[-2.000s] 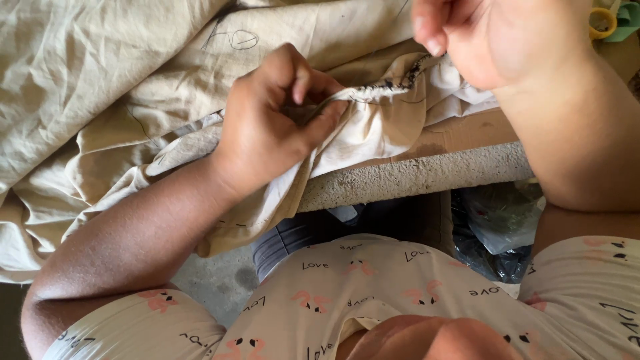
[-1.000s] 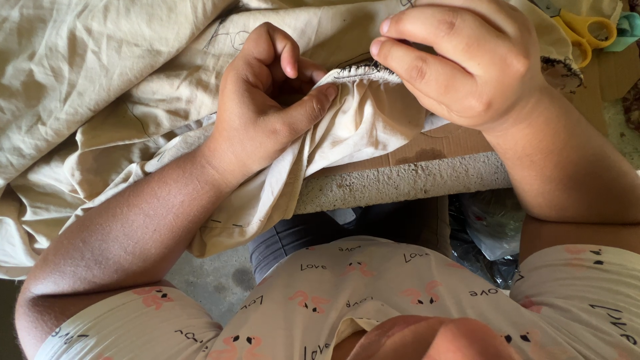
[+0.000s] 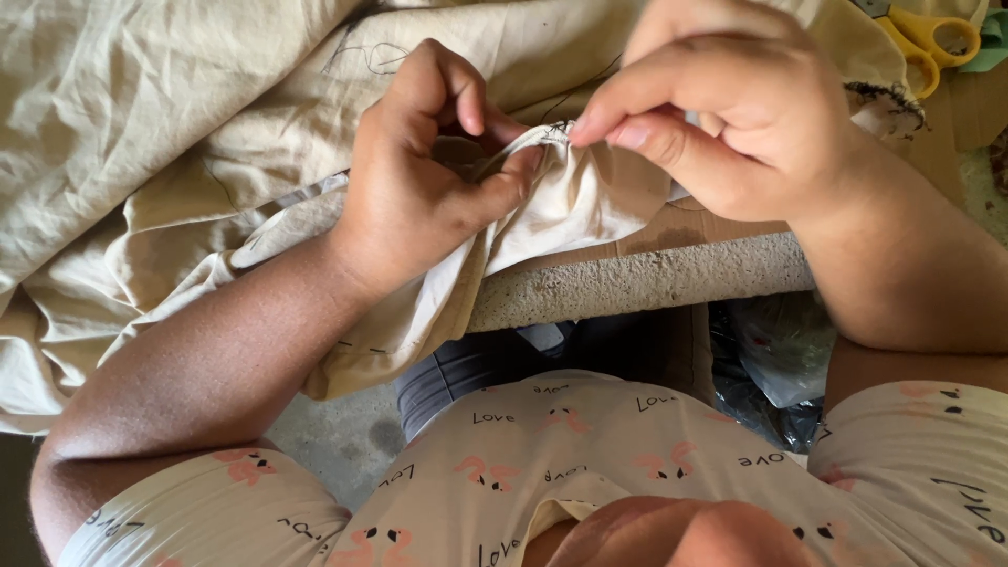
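Observation:
My left hand (image 3: 433, 165) pinches the gathered edge of a cream cotton cloth (image 3: 583, 201) between thumb and fingers. Dark stitches (image 3: 557, 126) show on that edge, just right of my left thumb. My right hand (image 3: 732, 110) touches the same edge there, its thumb and index fingertip close together; whether a needle sits between them cannot be seen. Dark thread runs over the fabric behind my hands. The rest of the cloth spreads in folds to the left and hangs over the table's front edge. Another edge with bunched dark thread (image 3: 890, 102) lies right of my right wrist.
Yellow-handled scissors (image 3: 917, 47) lie at the top right beside a green piece (image 3: 992, 47). Brown cardboard (image 3: 677, 228) covers the tabletop, whose rough, thick edge (image 3: 646, 276) faces me. Below it are my dark trousers and a plastic bag (image 3: 780, 354).
My right hand was raised away from the edge two seconds ago, and has come down to the stitched edge beside my left thumb. My left hand keeps its hold on the cloth.

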